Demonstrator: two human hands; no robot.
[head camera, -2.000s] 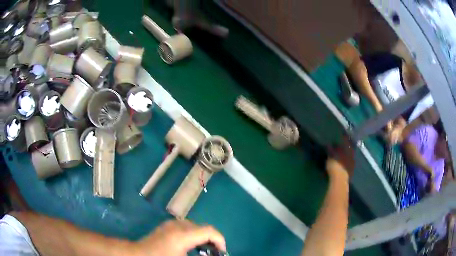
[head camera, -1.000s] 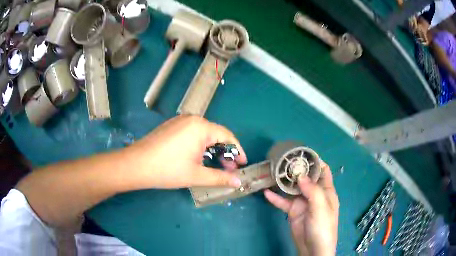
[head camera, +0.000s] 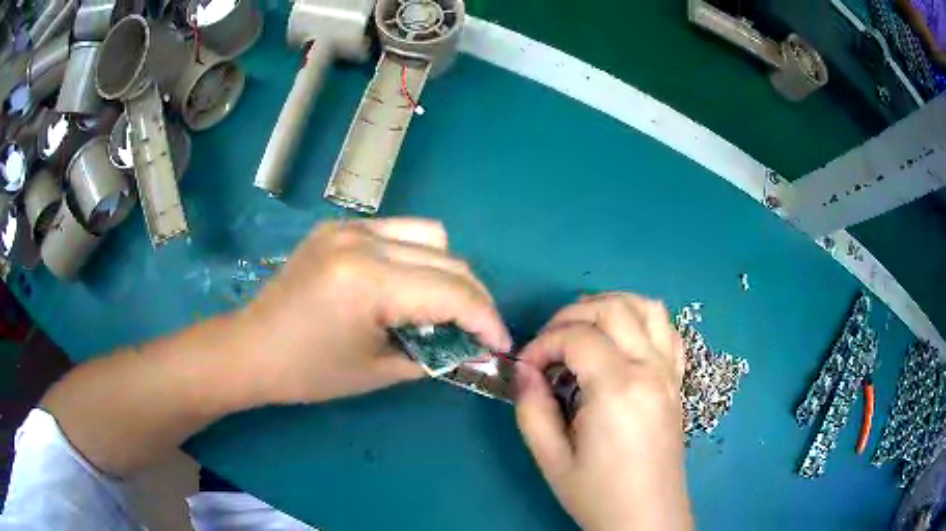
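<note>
My left hand (head camera: 353, 311) holds green circuit boards (head camera: 444, 346) between thumb and fingers, low in the middle of the view. My right hand (head camera: 612, 384) is just right of it, its fingertips pinching the thin red and dark wire leads (head camera: 506, 356) close to the boards. A beige housing half (head camera: 479, 382) lies under both hands; part of its open handle shows between them, and its round head is mostly hidden by my right hand. The exact join of wires and board is too small to tell.
Barrel housings (head camera: 101, 178) are heaped at left. A closed-looking unit (head camera: 294, 122) and another open-handled housing (head camera: 371, 140) lie at the upper middle. Small loose parts (head camera: 711, 375) are piled right of my hand, then board strips (head camera: 838, 386) and an orange-handled tool (head camera: 865, 417). A housing (head camera: 797, 64) is on the belt.
My right hand has moved from the housing's round head to the wire leads. My left hand has turned, and the boards now face up beside the leads. The view has shifted right.
</note>
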